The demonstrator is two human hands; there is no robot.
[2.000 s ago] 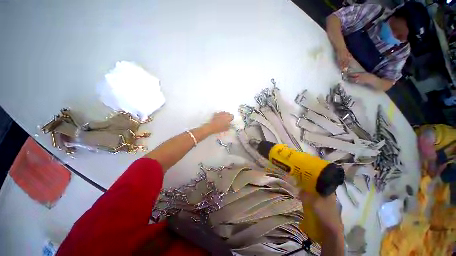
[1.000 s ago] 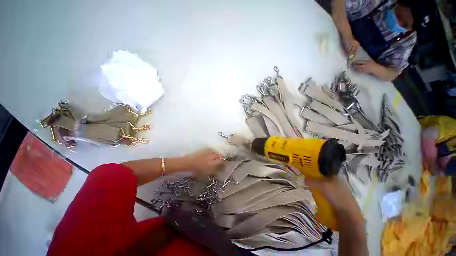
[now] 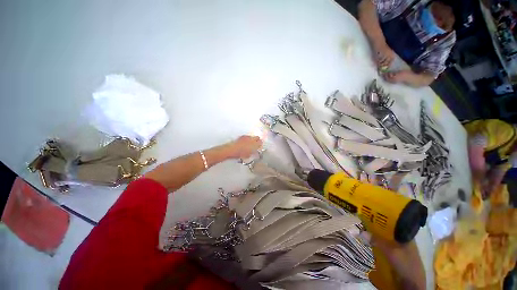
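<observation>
My right hand [image 3: 401, 257] is closed round the grip of a yellow heat gun [image 3: 365, 205], partly hidden below its black rear cap. The dark nozzle points left and up over the straps. My left hand [image 3: 248, 147] is beside the silver hook of one strap. Its fingers are blurred, so I cannot tell if they hold anything. Beige webbing straps [image 3: 295, 226] lie in a fanned pile below the gun. Their silver snap hooks [image 3: 212, 224] cluster at the left, and their layered tail ends bunch at the right.
More strap bundles [image 3: 363, 130] lie beyond the gun. At left are gold-hook straps [image 3: 93, 161], a white crumpled bag [image 3: 129, 107] and a red-orange patch [image 3: 35, 215]. Yellow-orange fabric [image 3: 473, 255] lies at right. A person [image 3: 408, 42] is at the table's far edge; another is partly visible at right.
My left hand moved from the near pile's hooks up and away to the hook of one strap. The heat gun moved right and slightly down, its nozzle now tilted more upward. The whole view shifted slightly.
</observation>
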